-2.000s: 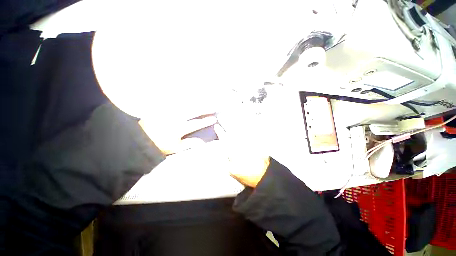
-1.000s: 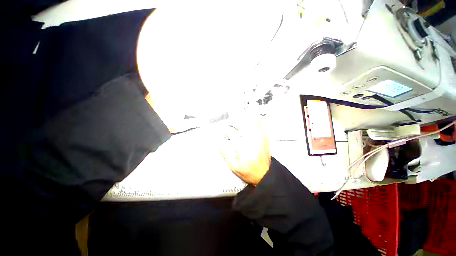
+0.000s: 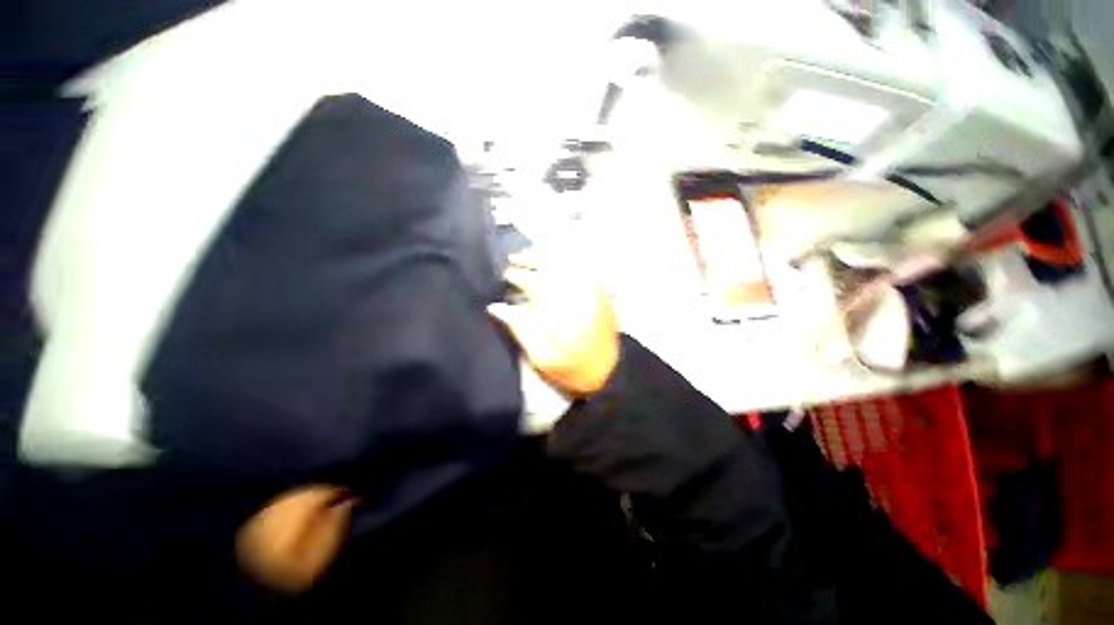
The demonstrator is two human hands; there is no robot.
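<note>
A dark navy garment panel [image 3: 342, 281] lies folded and raised over the white table, hanging towards my lap. My right hand [image 3: 564, 327] is at its right edge beside the needle area, its thumb and fingers closed on the fabric edge. My left hand [image 3: 294, 537] is low at the panel's near edge, blurred; its fingers look curled against the dark cloth, but its grip is unclear. The sewing machine's [image 3: 855, 110] white head stands at the right. Glare washes out the presser foot and needle area.
A smartphone [image 3: 729, 250] lies on the table right of my right hand. A tray of small items [image 3: 843, 320] with a white round thing is at the table's right end. A red perforated basket [image 3: 916, 476] stands below, beside the table's right end.
My left hand has moved from the work area down towards my lap. The dark panel now covers the table's left-middle part. My right hand stays near the needle area. The view has shifted.
</note>
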